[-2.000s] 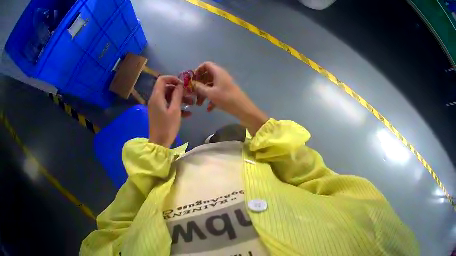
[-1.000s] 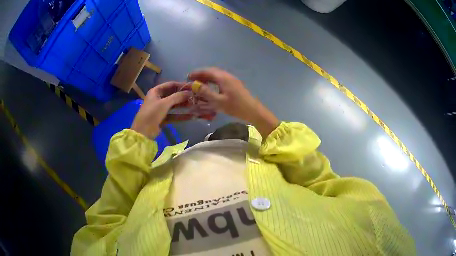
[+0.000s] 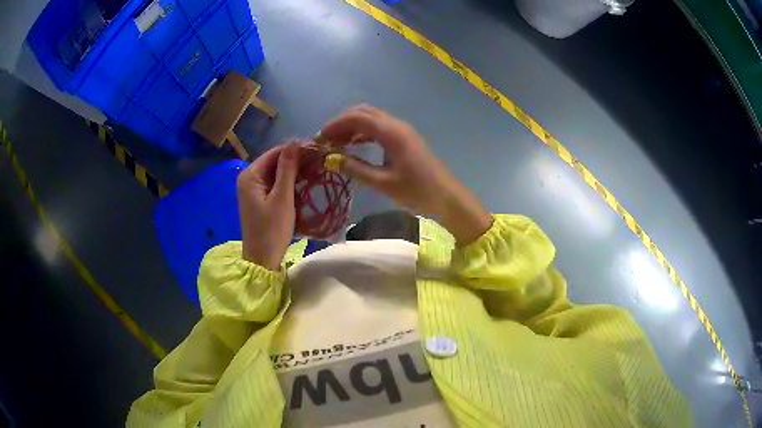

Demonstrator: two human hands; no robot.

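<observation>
A clear bag with red coiled cord (image 3: 324, 201) inside hangs between my two hands in front of my chest. My left hand (image 3: 269, 201) pinches the bag's upper left edge between thumb and fingers. My right hand (image 3: 393, 159) holds the bag's upper right edge; a yellow tip shows on one of its fingers. The loops of red cord hang below the fingertips. Whether the bag's mouth is open cannot be made out.
A blue plastic stool (image 3: 196, 221) stands at the left, below my left hand. Beyond it are a small wooden stool (image 3: 226, 109) and a large blue crate (image 3: 159, 75). Yellow tape (image 3: 501, 100) crosses the grey floor. A white bucket (image 3: 561, 12) stands at the top right.
The bag of red cord now hangs lower and shows more fully between my hands. Earlier it was bunched and blurred among my fingers. The view has shifted slightly, showing more of the bucket.
</observation>
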